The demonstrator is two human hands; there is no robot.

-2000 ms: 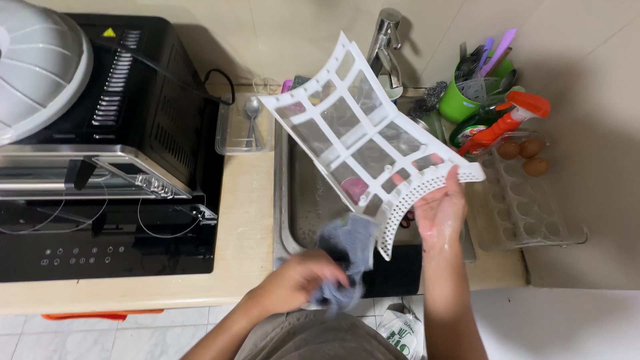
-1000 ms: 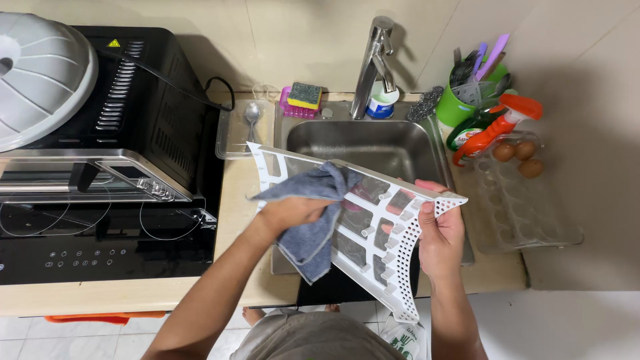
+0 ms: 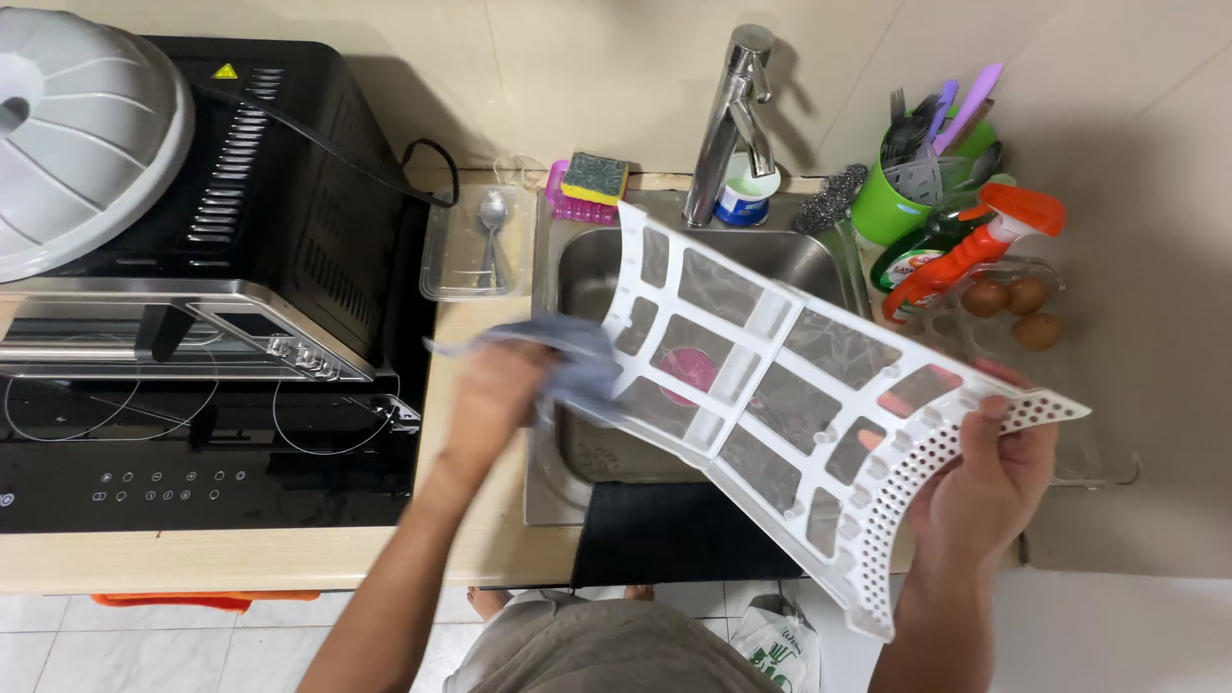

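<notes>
A white plastic frame with mesh panels is held tilted above the stainless steel sink. My right hand grips its right end, beside a curved strip full of small holes, with the thumb on top and fingers partly hidden behind. My left hand holds a blue-grey cloth at the frame's left edge; hand and cloth are blurred. Whether the cloth touches the frame cannot be told. A round pink thing shows through the mesh, in the sink.
Behind the sink stand a chrome faucet, a sponge and a blue-and-white tub. On the right are a green utensil holder, a spray bottle and eggs in a tray. A black oven stands left.
My left hand and the cloth have moved left, from over the mesh to the frame's left edge. My right hand still holds the frame, which was tilted up more steeply two seconds ago.
</notes>
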